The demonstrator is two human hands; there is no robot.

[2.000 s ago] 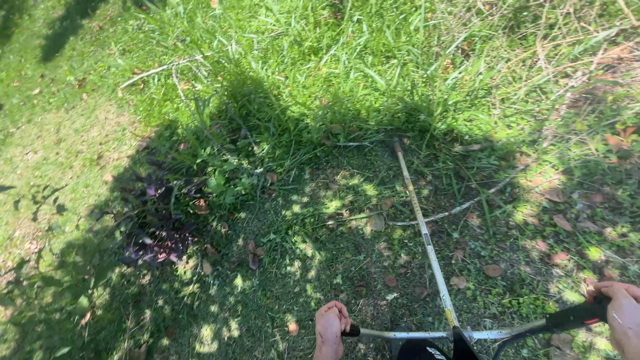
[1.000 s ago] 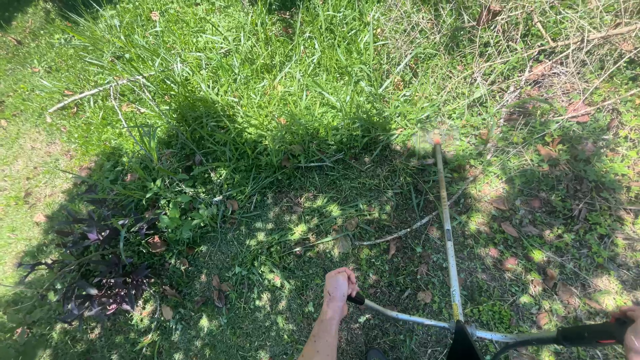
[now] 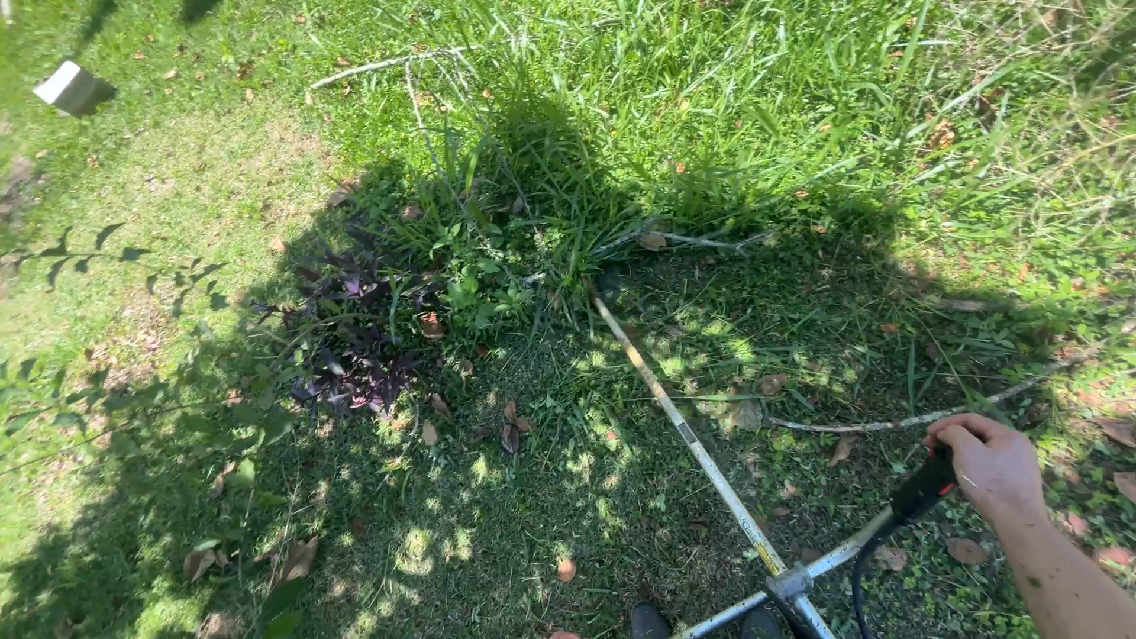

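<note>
My right hand [image 3: 990, 466] is closed around the black throttle grip [image 3: 923, 486] of a brush cutter's handlebar at the lower right. The handlebar [image 3: 834, 555] crosses the pale, scuffed shaft [image 3: 701, 453] at a metal clamp [image 3: 788, 583]. From there the shaft runs up and left to the grass beside a leafy green clump [image 3: 488, 280]; its cutting head is hidden or too blurred to make out. My left hand is out of view, below the frame, where the handlebar's left part also leaves the picture.
A purple-leaved plant [image 3: 359, 333] grows left of the shaft's far end. Fallen branches lie at the top [image 3: 386, 64] and right [image 3: 896, 424]. A pale block [image 3: 73, 89] sits at the upper left. Dark shoe tips [image 3: 650, 619] show at the bottom edge.
The far end of the shaft has swung left, toward the purple plant and green clump. My left hand, visible on its grip before, has left the view. The view has shifted left.
</note>
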